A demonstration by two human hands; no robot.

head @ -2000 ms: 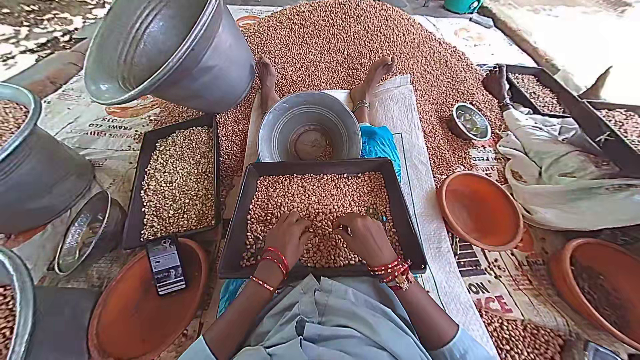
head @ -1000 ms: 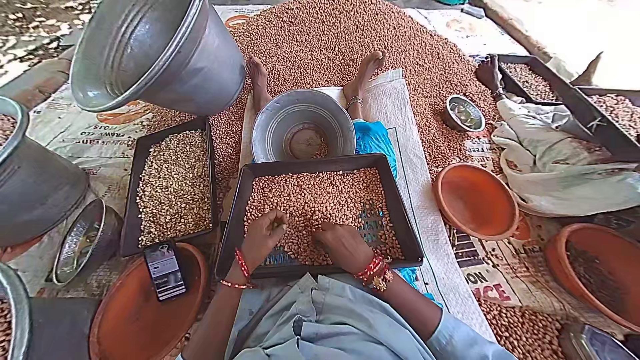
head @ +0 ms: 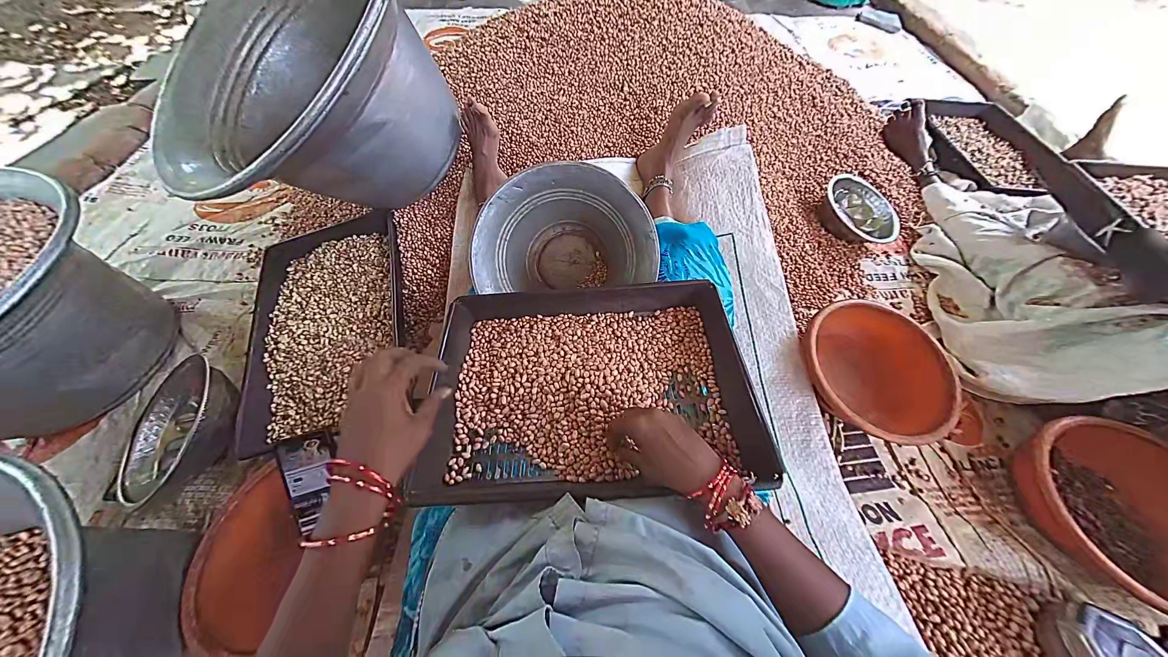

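A black perforated tray (head: 753,401) of reddish-brown nuts or kernels (head: 566,383) rests across my lap. My right hand (head: 662,447) is on the kernels near the tray's front edge, fingers curled; whether kernels are between them is hidden. Over the gap at the tray's left side is my left hand (head: 392,401), raised, thumb and fingers apart, with nothing visible in it. Just left of it lies a second black tray (head: 253,365) of paler kernels (head: 328,319). Beyond my tray a metal basin (head: 502,228) sits between my feet, with a few kernels at its bottom.
A large kernel heap (head: 639,73) spreads beyond my feet. Metal buckets (head: 401,119) stand left, near a phone (head: 306,479) and a clay dish (head: 242,566). Right are a clay bowl (head: 881,370), a small metal bowl (head: 862,208) and another person's leg (head: 912,146).
My left hand has moved left, from over the kernels in my tray to beyond its left side, and its fingers have spread. My right hand remains at the kernels.
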